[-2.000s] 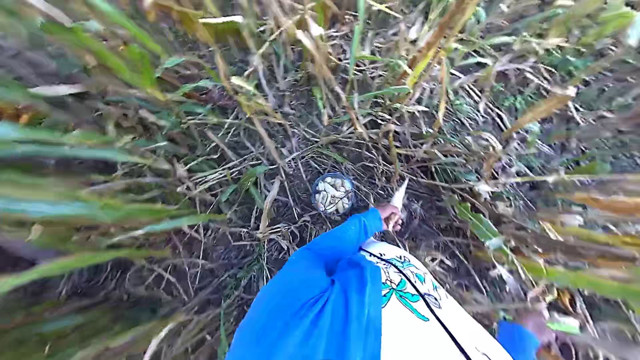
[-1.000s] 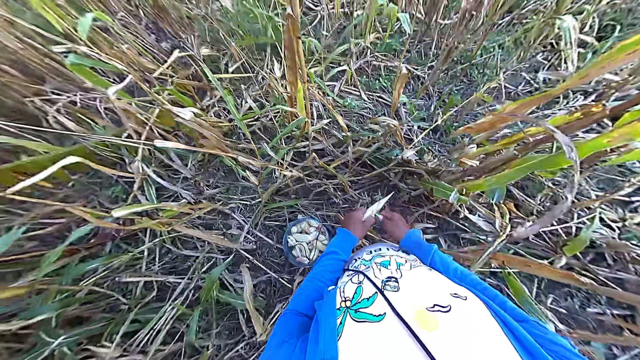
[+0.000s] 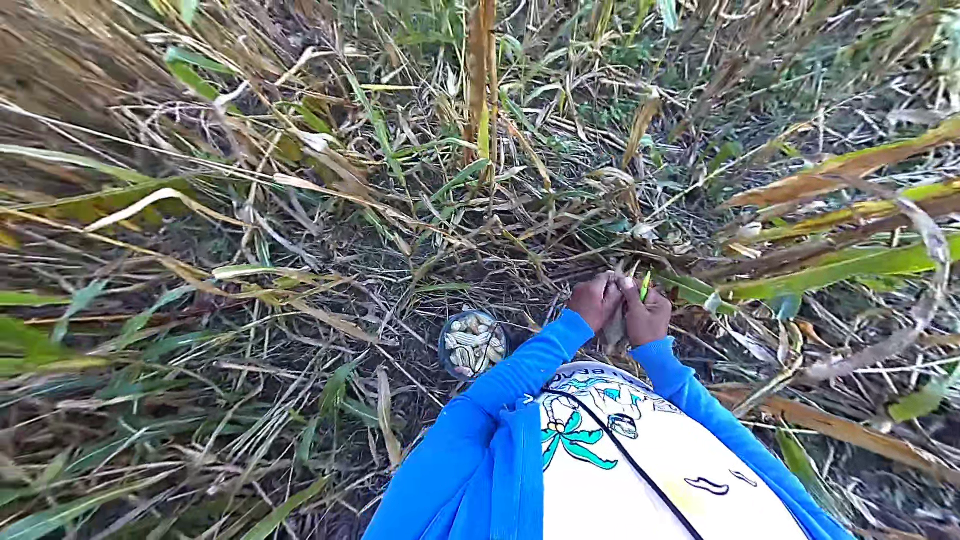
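Observation:
My left hand (image 3: 595,301) and my right hand (image 3: 647,311) meet in front of my body, fingers bent around what seems to be a pale, dry-husked ear of corn (image 3: 615,330). The fingers hide most of it. A small bright yellow-green pointed thing (image 3: 646,285) sticks up by the right fingers; whether it is a leaf piece or a tool, I cannot tell. To the left of both hands, a round dark bucket (image 3: 445,352) stands on the ground, holding several pale ears of corn (image 3: 474,341).
Dry stalks and leaf litter (image 3: 337,247) cover the soil. An upright brown stalk (image 3: 481,82) rises ahead. Long yellow-green leaves (image 3: 862,266) reach in from the right, near my right hand. More long blades stand at the left.
Two seconds ago my right hand was low at the far right, apart from the left; now both are together. The pale pointed piece between them shows less than one second ago.

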